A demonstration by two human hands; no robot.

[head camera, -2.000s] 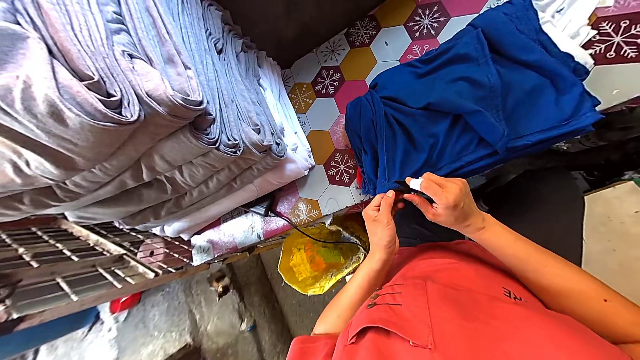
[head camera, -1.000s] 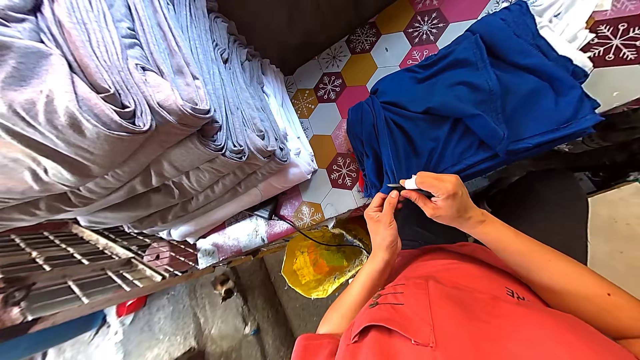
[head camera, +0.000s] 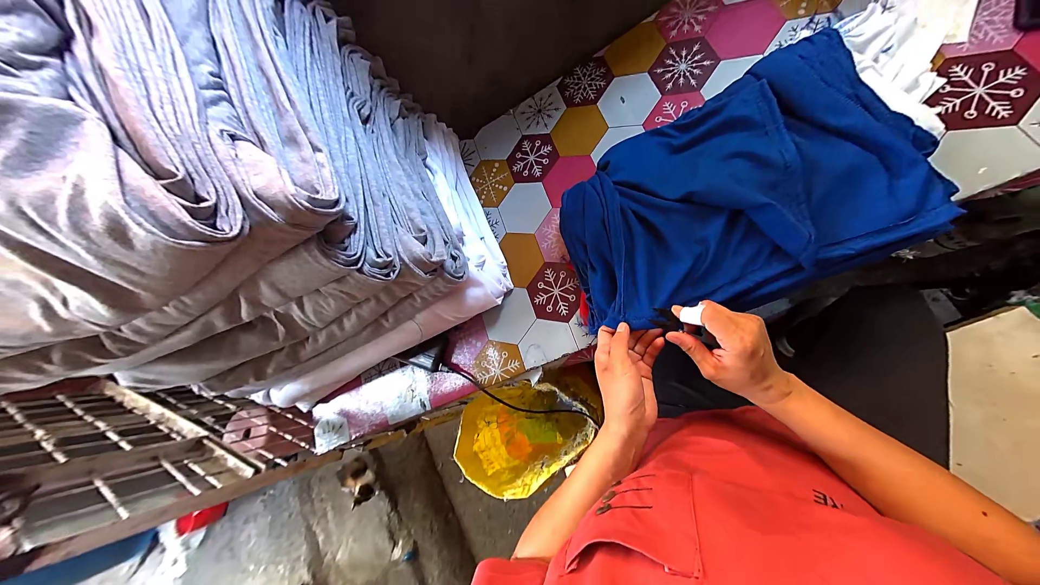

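Note:
Blue folded fabric point(head camera: 731, 187) lies in a pile on a table covered with hexagon-patterned sheeting point(head camera: 561, 244). At its near left corner, my left hand point(head camera: 627, 366) holds the edge of the blue cloth between thumb and fingers. Just right of it, my right hand point(head camera: 731, 345) grips a small black tool point(head camera: 674, 321), whose exact kind I cannot tell; its tip meets the cloth edge. A white wrap point(head camera: 692, 314) covers a finger of that hand.
Tall stacks of folded grey fabric point(head camera: 203, 211) fill the left side. White cloth point(head camera: 894, 61) lies behind the blue pile. A yellow container point(head camera: 516, 439) sits below the table edge, with a black cable point(head camera: 496, 396) over it. A metal rack point(head camera: 138, 447) stands lower left.
My right hand has shifted slightly and the black tool now meets the cloth edge. The fingers of my left hand are more spread along the cloth.

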